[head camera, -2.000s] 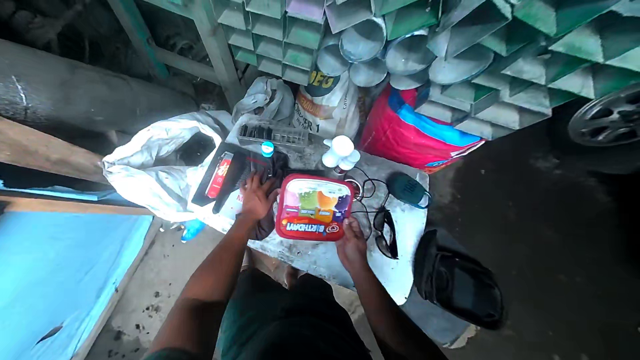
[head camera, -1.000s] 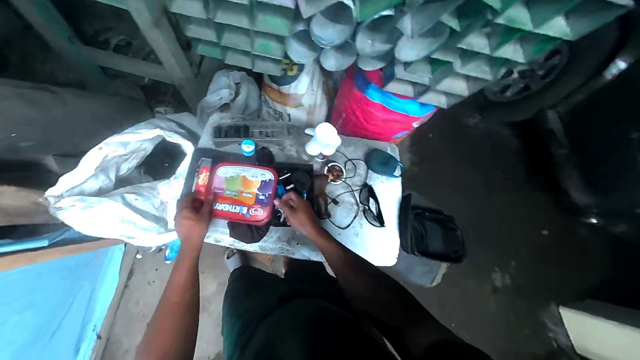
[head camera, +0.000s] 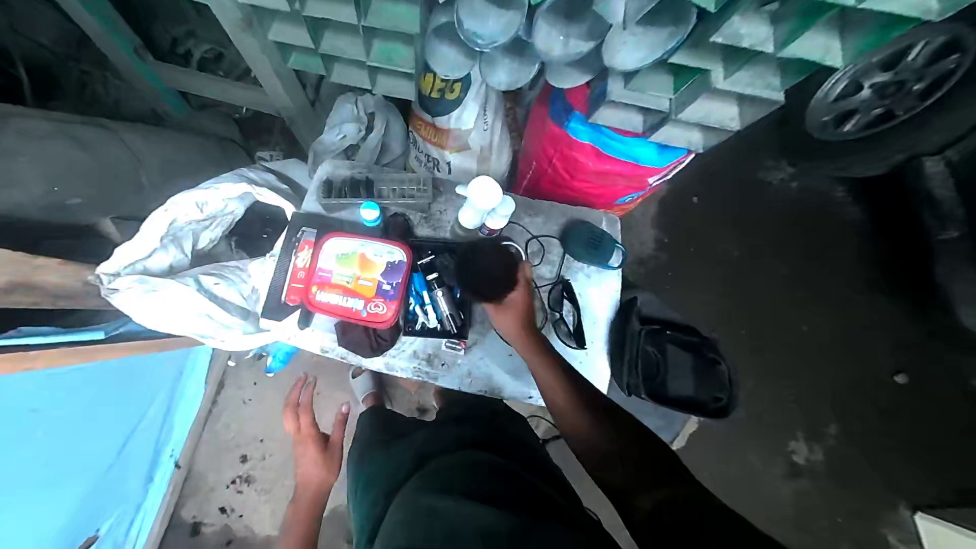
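Note:
In my right hand (head camera: 515, 309) is a dark round object (head camera: 486, 269), seen from above; its exact kind is unclear. It covers the right end of a black tray (head camera: 436, 297) of small tools and tubes. My left hand (head camera: 315, 435) is empty, fingers apart, in front of the table's left part. A plastic tub with a red-rimmed printed lid (head camera: 358, 278) sits left of the tray, beside a red package (head camera: 300, 267) on a black case. Sunglasses (head camera: 566, 313), a black cable (head camera: 540, 248) and a dark teal portable speaker (head camera: 593, 244) lie to the right.
On the white table (head camera: 591, 366) stand white-capped bottles (head camera: 483, 200), a blue-capped bottle (head camera: 370, 214) and a clear divided organizer (head camera: 374, 187). A white sack (head camera: 191, 267) adjoins the left edge, a black bag (head camera: 675, 362) the right. Sacks and green-white blocks are behind.
The lidded tub has gone from between both hands to the left part of the table. My left hand has let go of it and drawn back. My right hand now holds the dark round object.

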